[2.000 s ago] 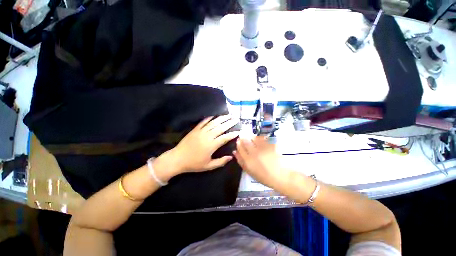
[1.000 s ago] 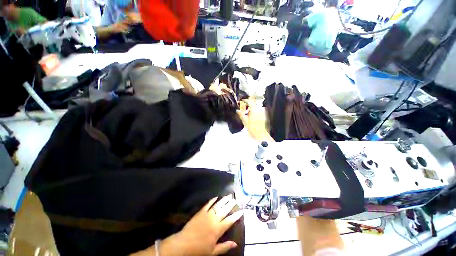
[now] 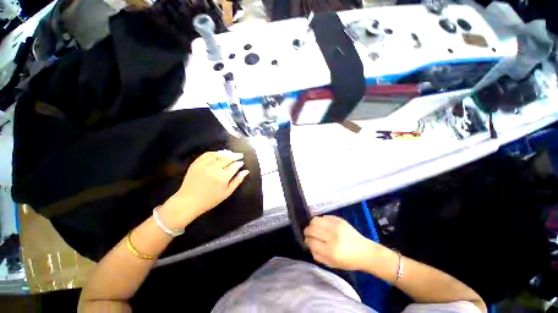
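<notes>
The large black garment body lies spread on the table left of the needle, with an olive-brown line across it. My left hand rests on it near its right edge, fingers slightly spread, gripping nothing. My right hand pinches the lower end of a narrow dark strip at the table's front edge. The strip runs up towards the presser foot area; its upper end is hidden under the head. The white machine head stands above, with black plugs.
Thread snips lie on the table at right. A black cloth strap drapes over the head and the dark red control panel. Cardboard shows under the cloth at lower left. More cloth lies behind the head.
The view has swung down and to the right. My right hand, before partly hidden behind the machine head, now holds a dark strip near the front edge. My left hand stays on the cloth.
</notes>
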